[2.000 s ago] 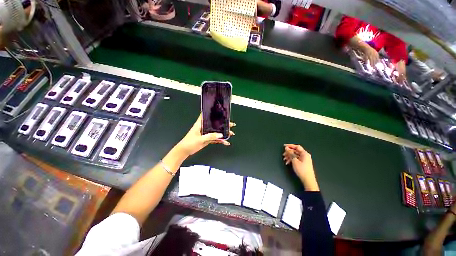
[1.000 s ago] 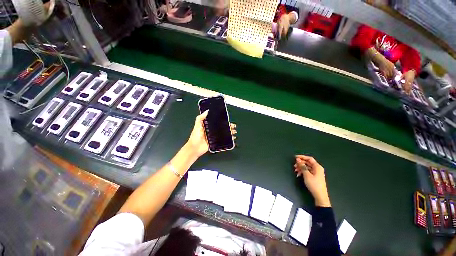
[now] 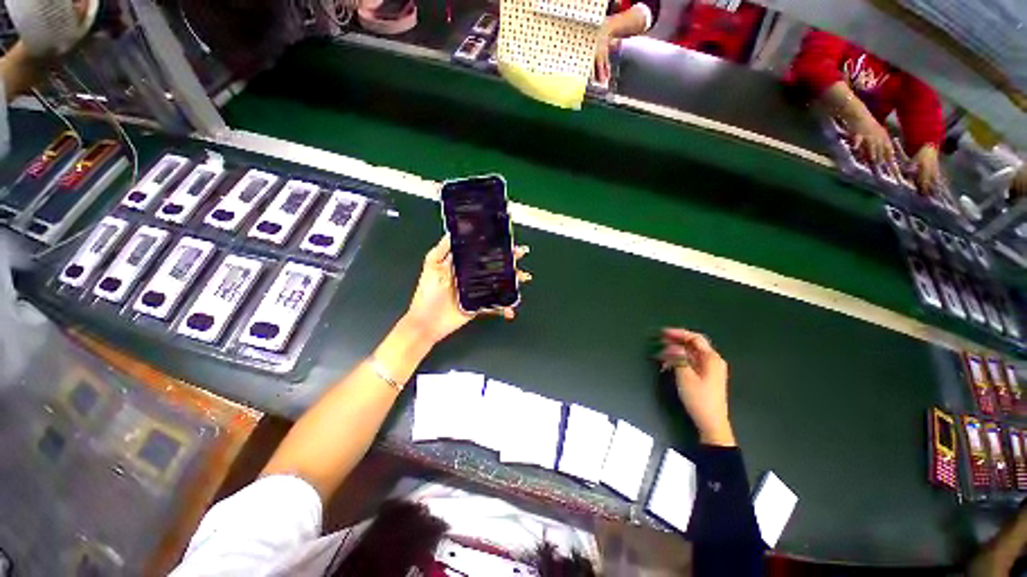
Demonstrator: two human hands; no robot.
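My left hand holds a tall smartphone with a pale edge, upright above the bench; its dark screen shows faint text. My right hand, at the end of a dark sleeve, is over the bench to the right of the phone. Its fingers are loosely bent and slightly apart, with nothing visible in them. Flat white slips lie in a row along the near bench edge, some overlapping. Part of the row is hidden by the right sleeve.
A clear tray of phones lying back side up is at left. Red keypad phones are at far right. A green belt with a pale rail runs beyond the bench. A person in red handles phones across it. A yellow perforated sheet hangs above.
The smartphone has gone from upright to tilted and back to nearly upright, and its screen now shows text. My right hand has shifted little, with its fingers slightly moved.
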